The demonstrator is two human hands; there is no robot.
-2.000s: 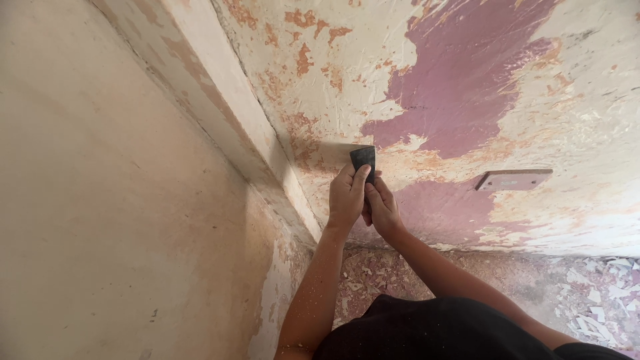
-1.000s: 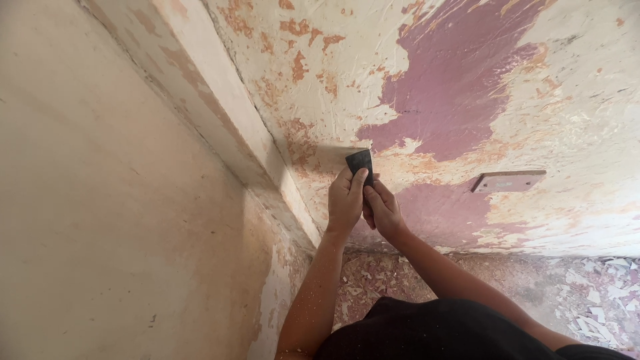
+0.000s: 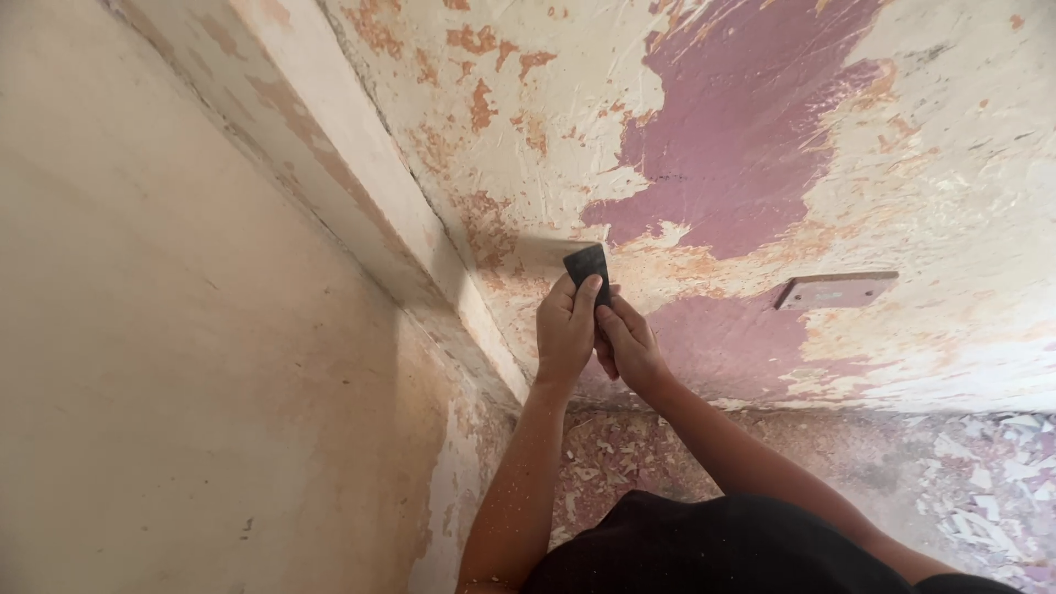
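Note:
A dark, flat-ended scraper (image 3: 587, 262) is held in both hands against or very near a wall with patchy, peeling paint (image 3: 536, 165). My left hand (image 3: 568, 323) wraps its handle from the left, thumb on top. On the right, my right hand (image 3: 631, 337) grips the lower part of the handle, fingers closed round it. Just right of the tool's end lies the lower tip of a purple paint patch (image 3: 734, 124), bordered by cream and orange areas. Whether the edge of the tool touches the wall cannot be told.
A pinkish wall plate (image 3: 837, 291) with screws sits right of my hands. A boxed pillar or trim (image 3: 363, 157) runs down on the left, beside a beige wall (image 3: 190, 330). Paint flakes litter the floor (image 3: 965, 487) at the wall's foot.

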